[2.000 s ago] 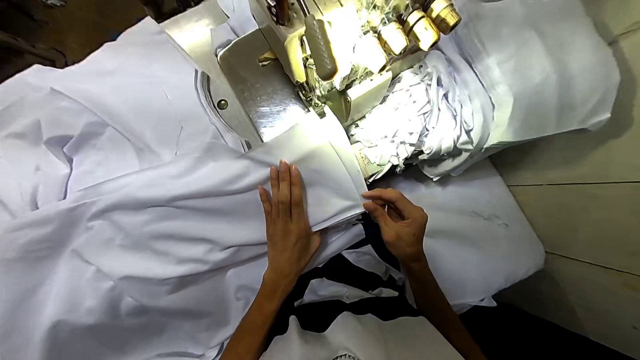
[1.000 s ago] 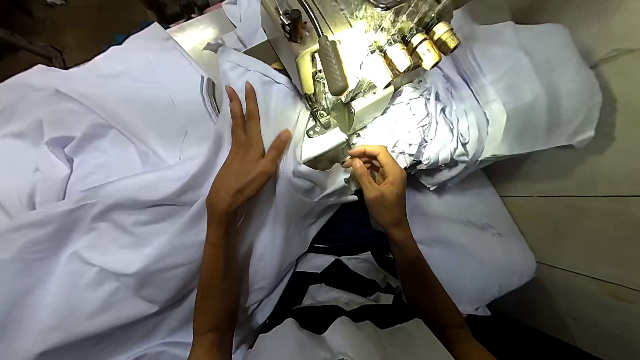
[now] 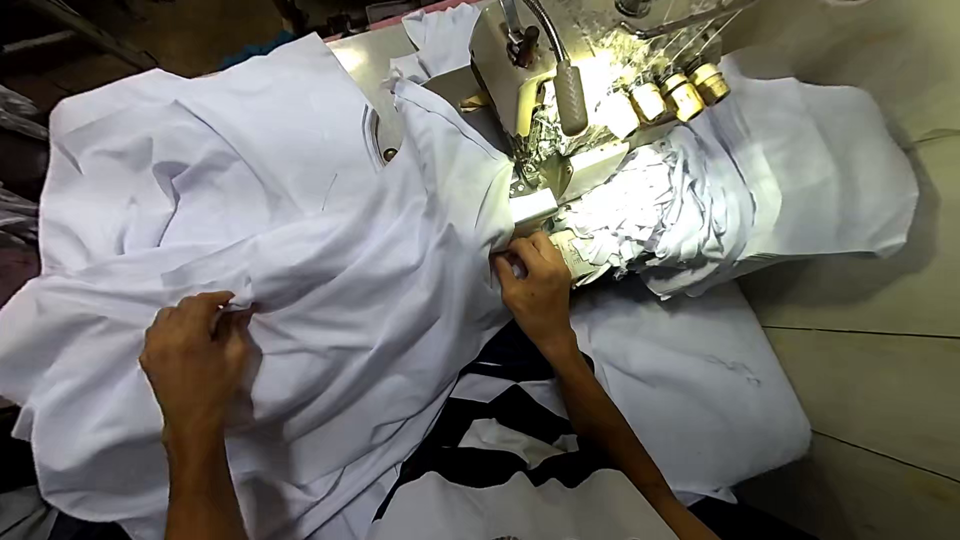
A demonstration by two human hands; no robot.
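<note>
A large white fabric piece is spread over the left side and runs up to an overlock sewing machine. My left hand pinches a fold of that cloth between thumb and fingers, well left of the machine. Close to the machine's front cover, my right hand grips the fabric's right edge with its fingertips. The cloth's upper part lies beside the needle area; whether it is under the presser foot, I cannot tell.
White fabric trimmings are heaped right of the machine, with more white cloth behind them. Brass-coloured thread tension knobs and a flexible lamp neck stand above. White cloth lies below right, beside the tiled floor.
My left hand has moved left and down from beside the machine and now pinches the cloth. My right hand stays near the machine's front. The fabric has shifted from its flat, straight-edged lay of two seconds ago.
</note>
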